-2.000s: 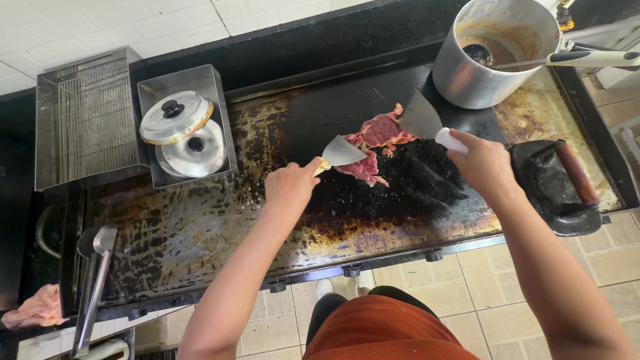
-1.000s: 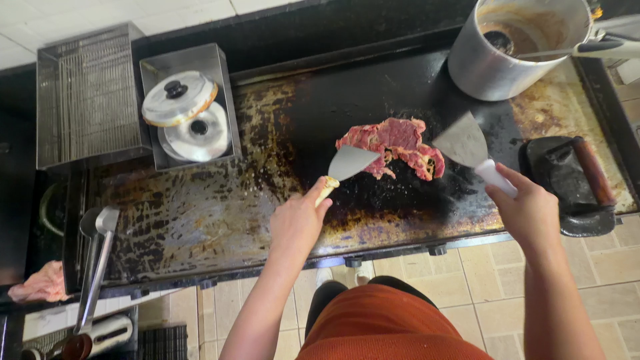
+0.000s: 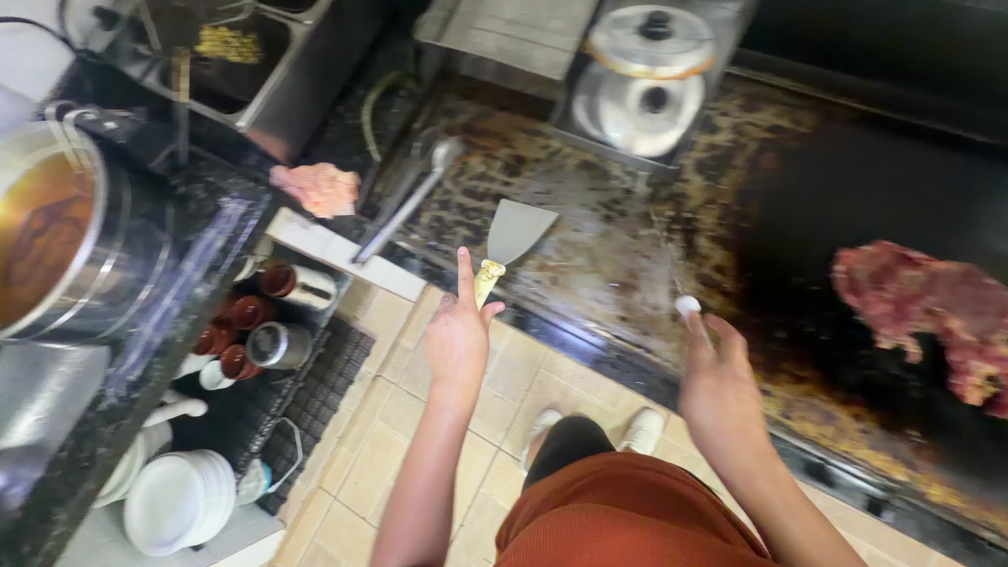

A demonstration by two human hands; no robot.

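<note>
My left hand [image 3: 459, 331] holds a metal scraper [image 3: 518, 228] by its yellowish handle, index finger extended and blade over the griddle's front edge. My right hand [image 3: 718, 370] is closed around the white handle of a second scraper [image 3: 687, 304]; its blade is seen edge-on and blurred, over the griddle. Raw red meat [image 3: 929, 303] lies on the dark part of the flat griddle [image 3: 583, 213], right of my right hand, and neither scraper touches it. A pale pink piece of raw meat [image 3: 319, 187] lies left of the metal tongs [image 3: 413, 197].
A metal tray with two pot lids [image 3: 650, 94] sits at the griddle's back. On the left a large pot [image 3: 47, 236] of brown liquid stands on a dark counter [image 3: 189, 260]. Stacked white plates [image 3: 181, 500] and several seasoning jars [image 3: 279, 345] are on lower shelves.
The view has swung left, bringing the large pot and shelves into sight. Both scrapers, close to the red meat one second ago, are now away from it, to its left.
</note>
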